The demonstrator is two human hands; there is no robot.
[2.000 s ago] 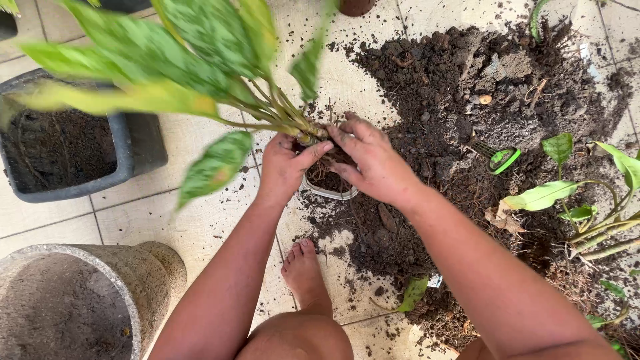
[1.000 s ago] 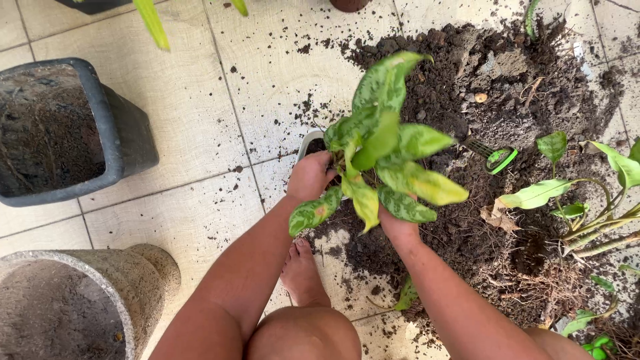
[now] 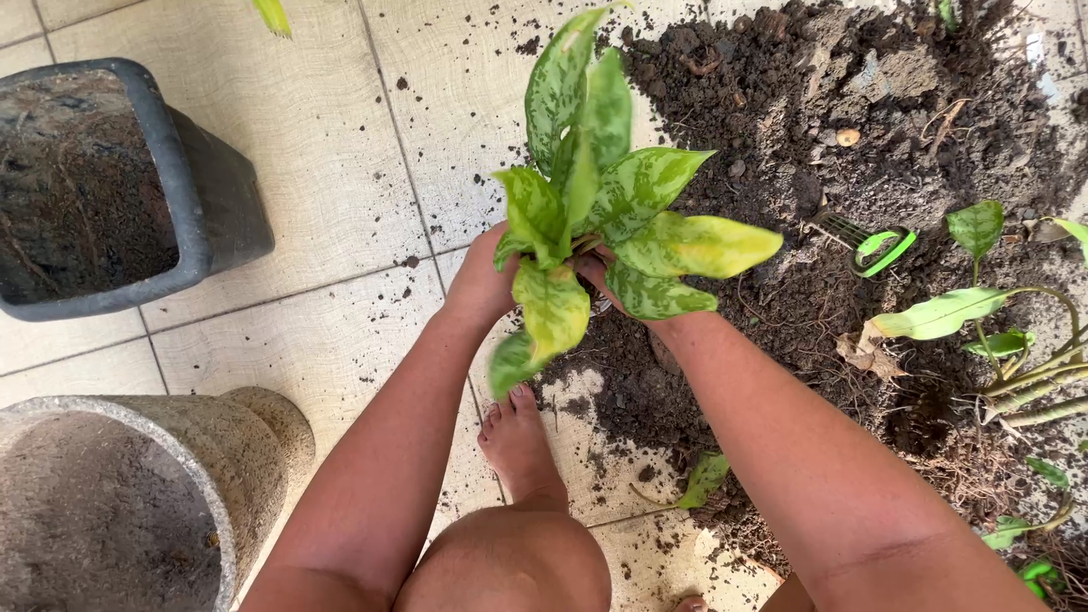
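Observation:
A leafy plant with variegated green and yellowing leaves (image 3: 642, 200) stands upright between my hands in the middle of the view. Its leaves hide most of the pot under it; only a bit of pale rim shows by my right hand. My left hand (image 3: 484, 276) is at the plant's left side, its fingers hidden under the leaves. My right hand (image 3: 608, 285) is at the right side near the stem base, with its fingers mostly covered too. Whether either hand grips the pot or the stems cannot be seen.
Loose dark soil (image 3: 782, 170) is spread over the tiles at right, with a green-handled hand fork (image 3: 880, 251) and uprooted leafy stems (image 3: 1037, 382) on it. A grey plastic pot (image 3: 225, 195) and a stone-like round planter (image 3: 229, 459) stand at left. My bare foot (image 3: 518, 446) is just below the plant.
Two seconds ago the plant leaned to the upper left over a pale pot, with my fingers at its base. It has come upright, and its leaves now cover my fingers.

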